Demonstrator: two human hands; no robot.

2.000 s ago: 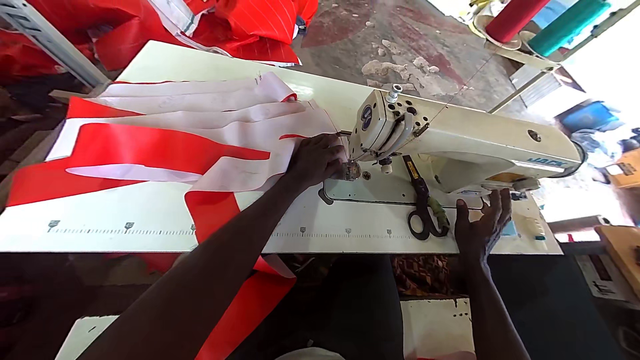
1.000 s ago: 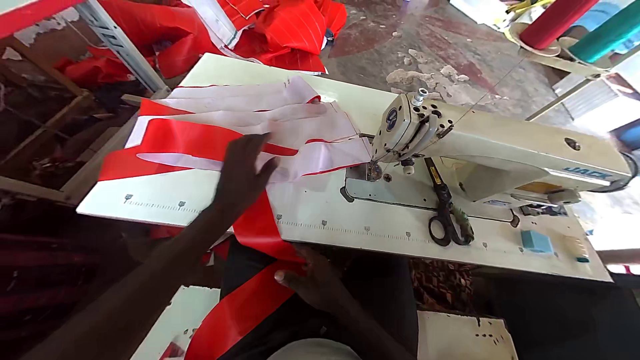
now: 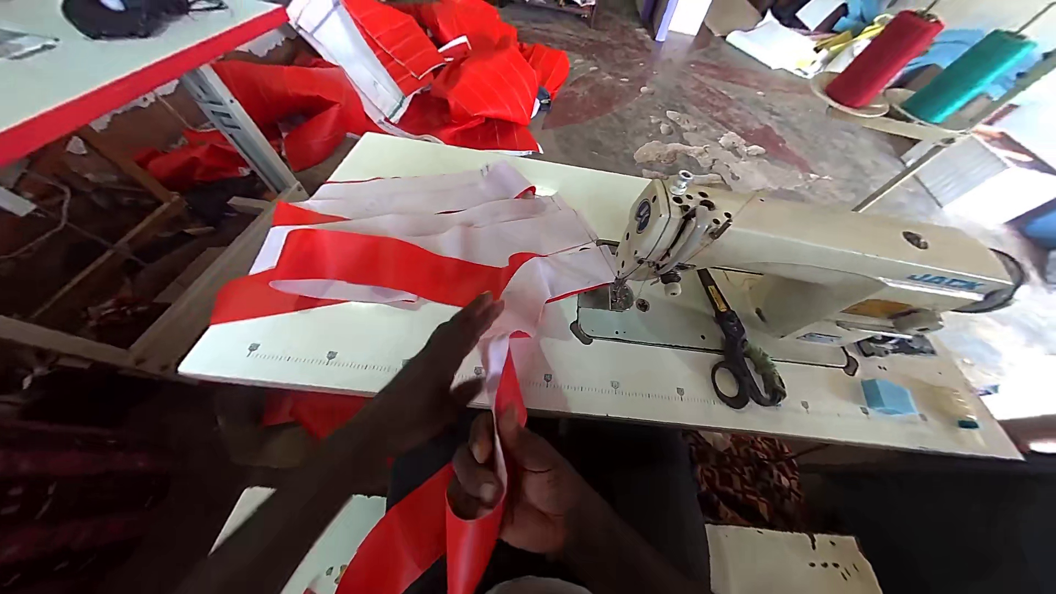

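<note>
My right hand point(image 3: 528, 483) grips a red fabric strip point(image 3: 474, 544) with a pale backing, just below the front edge of the sewing table point(image 3: 462, 367). My left hand point(image 3: 454, 355) lies beside the strip at the table edge, fingers extended; its lower fingers are partly hidden. Red and white fabric point(image 3: 396, 256) is spread in folds over the left of the table, its right end at the needle area of a Jack sewing machine point(image 3: 825, 239). Black-handled scissors point(image 3: 738, 355) rest on the machine bed, right of the presser foot point(image 3: 620, 295).
A light blue block point(image 3: 888, 397) sits near the table's right front. Red point(image 3: 887, 58) and green point(image 3: 969, 76) thread cones stand at the upper right. Red fabric point(image 3: 487, 74) is heaped on the floor behind. Another table point(image 3: 140, 91) with a red edge is at the upper left.
My right hand has left the machine's right side and now holds the strip. My left hand has moved from near the needle, over the spread fabric, to the front edge.
</note>
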